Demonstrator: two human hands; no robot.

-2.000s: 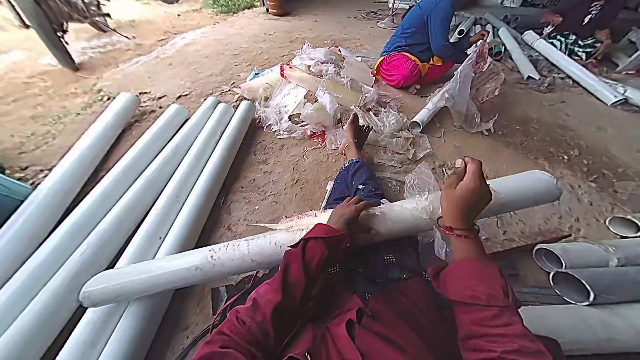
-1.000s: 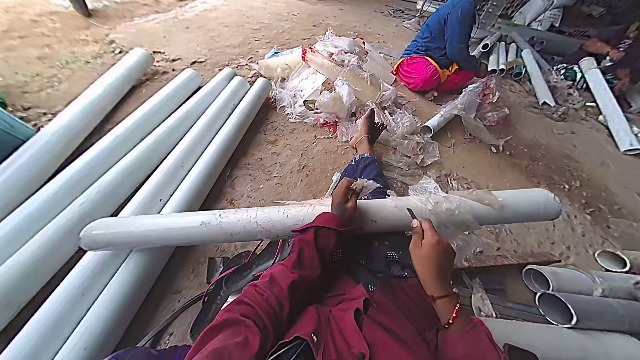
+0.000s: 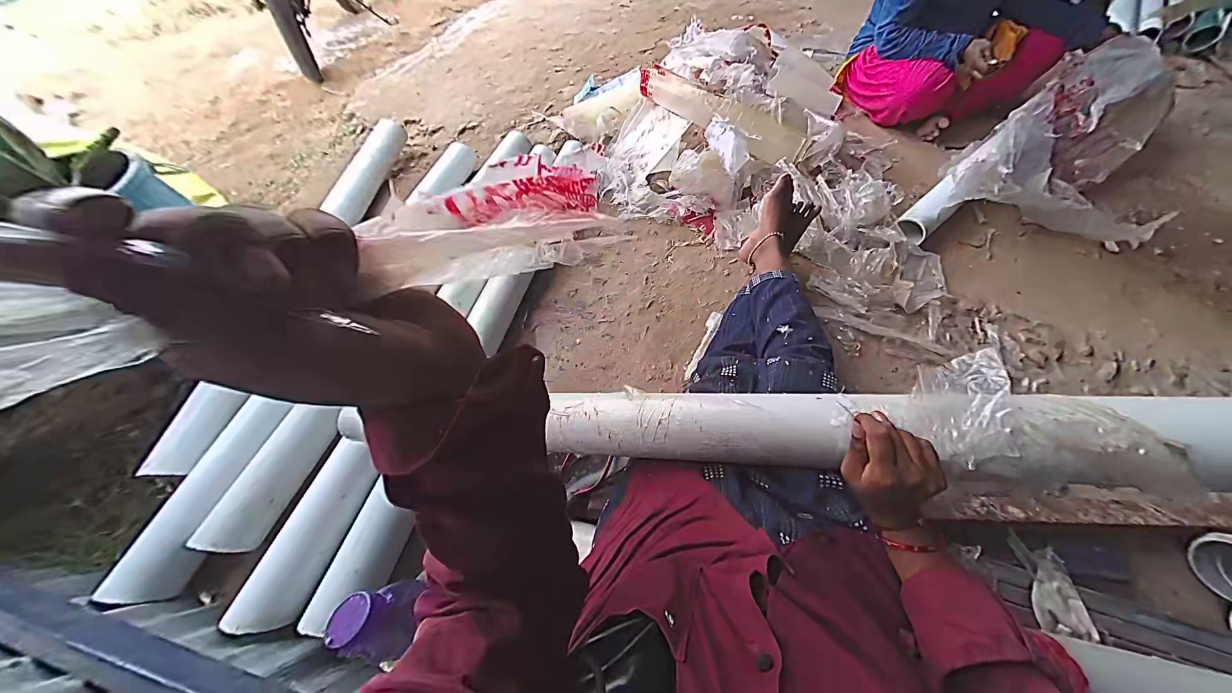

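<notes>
A white plastic pipe [image 3: 712,428] lies across my lap, with torn clear plastic film [image 3: 972,409] clinging to its right part. My right hand [image 3: 893,467] rests curled against the near side of this pipe, beside the film; whether it holds a small tool is not clear. Raised at the left and close to the camera, my left hand [image 3: 260,279] has its fingers closed on a strip of clear plastic film with red print [image 3: 520,197], which trails to the right. Part of the pipe is hidden behind my left forearm.
Several white pipes [image 3: 289,472] lie side by side at the left, near a purple container [image 3: 371,621]. A heap of torn plastic film [image 3: 712,115] lies beyond my bare foot. Another person [image 3: 914,67] sits at the back right, near a film-covered pipe [image 3: 948,197].
My left hand has left the pipe on my lap and moved up and to the left, now with film in it. My right hand remains at the pipe. The view has shifted.
</notes>
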